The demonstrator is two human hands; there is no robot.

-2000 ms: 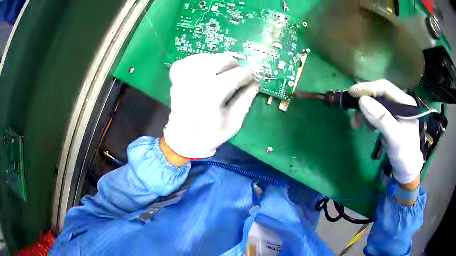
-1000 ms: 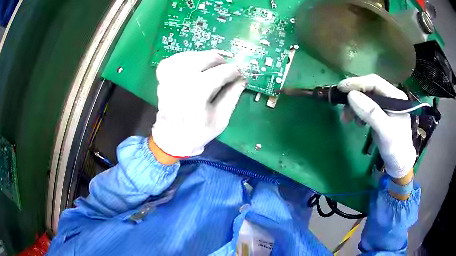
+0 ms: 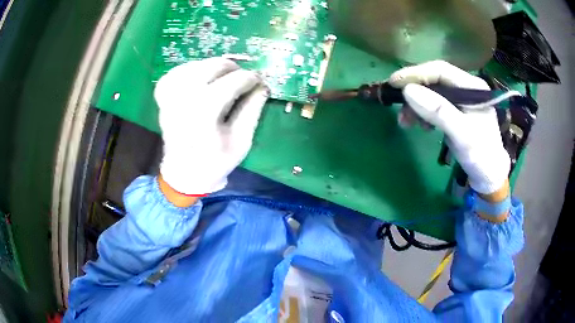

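Note:
The green circuit board [image 3: 220, 31] lies on the green mat, its upper part cut off by the frame's top edge. My left hand [image 3: 205, 123], in a white glove, is over its near edge with fingertips pinched together; a thin, faint strand like solder wire [image 3: 282, 97] runs from them towards the board's near right corner. My right hand [image 3: 455, 117], also gloved, is closed around the black handle of the soldering iron [image 3: 382, 94]. The iron's tip is at that corner; glare and blur hide whether it touches. The pale support strip [image 3: 325, 63] shows along the board's right edge.
The round translucent extractor hood [image 3: 419, 28] is beyond the iron. A black mesh-like object [image 3: 524, 47] is at the right. The dark iron stand [image 3: 518, 129] is partly behind my right hand. The metal rail [image 3: 82, 120] and dark green conveyor [image 3: 31, 126] are at left.
The whole view has shifted, so the board, mat and both hands appear further left and higher. The hands and iron keep nearly the same places relative to the board.

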